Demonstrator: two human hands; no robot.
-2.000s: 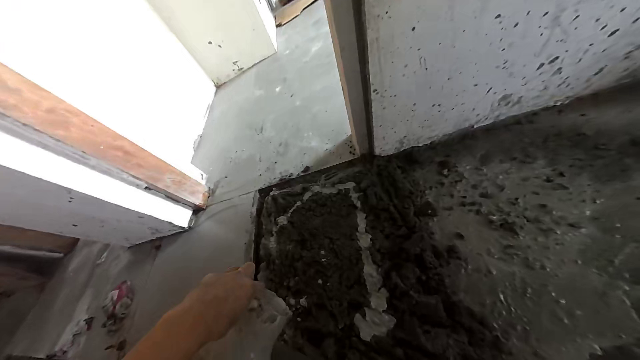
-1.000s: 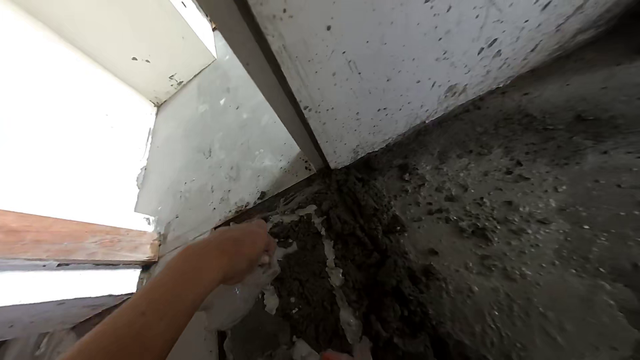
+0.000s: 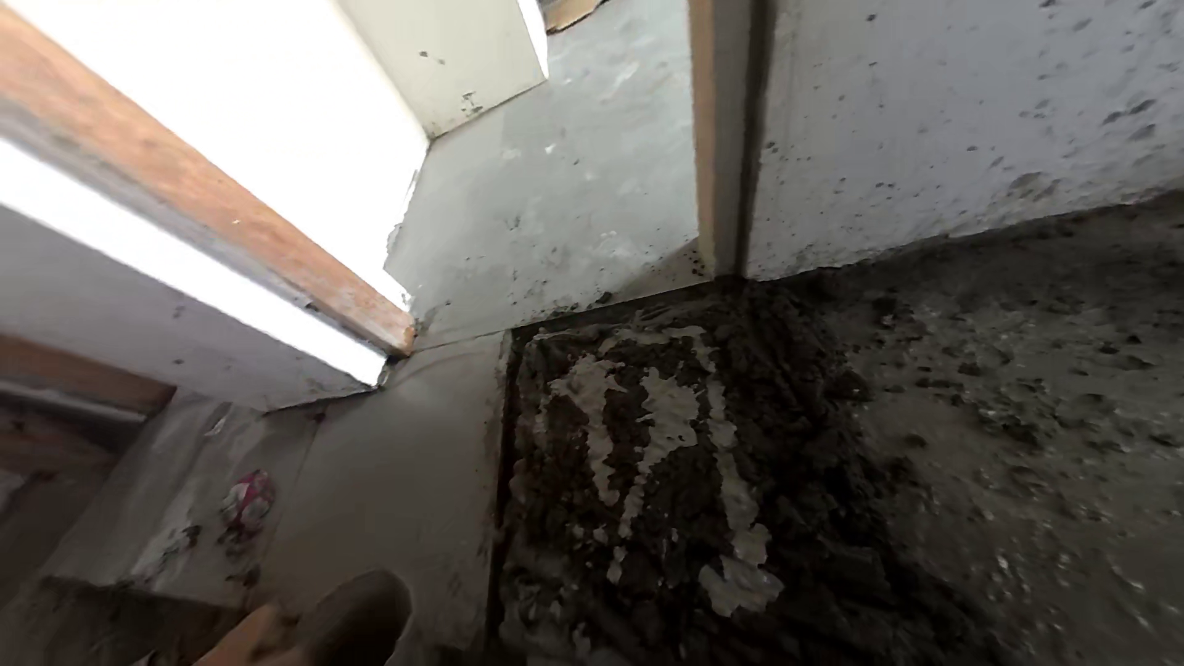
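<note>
At the bottom left edge, my left hand (image 3: 254, 636) is partly in view and blurred, its fingers against the side of a round-rimmed container (image 3: 365, 615) that it appears to hold. Both are over a smooth grey floor tile (image 3: 398, 462). To their right lies a bed of dark, rough wet mortar (image 3: 684, 518), with a narrow gap along the tile's edge. Pale wet slurry (image 3: 668, 412) lies on the mortar in uneven streaks and patches. My right hand is out of view.
A doorway post (image 3: 726, 139) meets the mortar's far corner, beside a spattered white wall (image 3: 925, 129). Pale tiled floor (image 3: 555, 203) continues beyond the threshold. A wooden frame edge (image 3: 231, 199) stands at left, near a crumpled red and white wrapper (image 3: 248, 504). Rough grey floor (image 3: 1036, 444) lies at right.
My left hand has drawn back from over the mortar to the bottom left edge. More pale streaks now show in the mortar's middle than two seconds ago. The other hand at the bottom edge has left view.
</note>
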